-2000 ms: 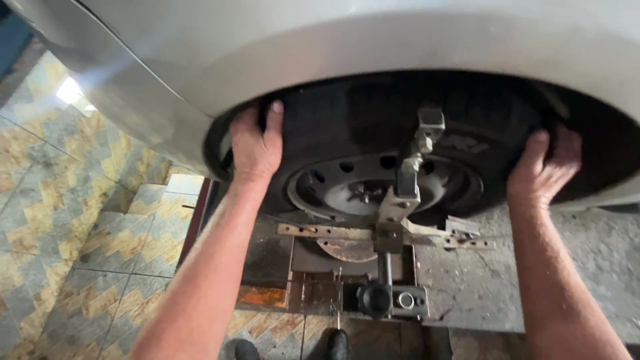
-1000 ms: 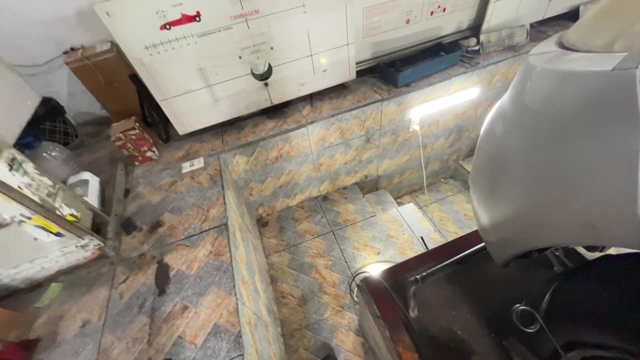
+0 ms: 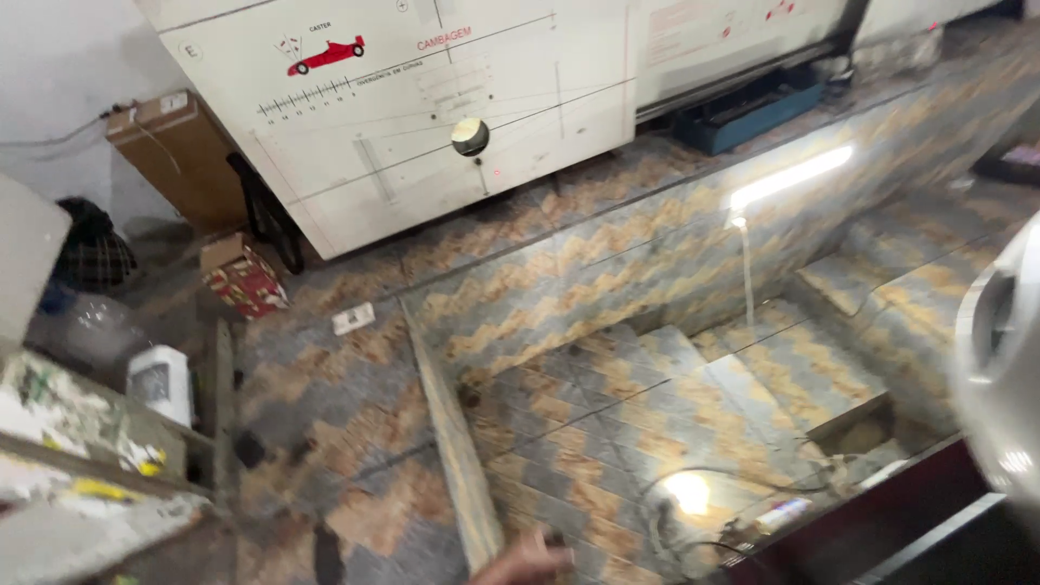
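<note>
One of my hands, seemingly my left hand (image 3: 530,561), shows blurred at the bottom edge, over the tiled pit beside its narrow rim (image 3: 455,455). A small dark spot is at its fingertips; whether it holds anything cannot be told. My right hand is out of the frame. Ahead stands a white wheel-alignment board (image 3: 406,106) with printed scales, a red car drawing and a round hole. A small red light dot lies on it below the hole. Part of the silver car body (image 3: 1003,357) is at the right edge, above a dark red ramp (image 3: 902,520).
The sunken pit has tiled steps (image 3: 756,390), a lit tube lamp (image 3: 792,177) on its wall and a bright lamp (image 3: 686,491) with cables low down. A blue tray (image 3: 747,114), a cardboard box (image 3: 175,154), a red patterned box (image 3: 248,280) and a paint-stained stand (image 3: 89,414) are around it.
Both hands were on the tire under the fender; neither is on it in view now. The view has swung away from the wheel to the board and pit, and one hand has come into the bottom edge.
</note>
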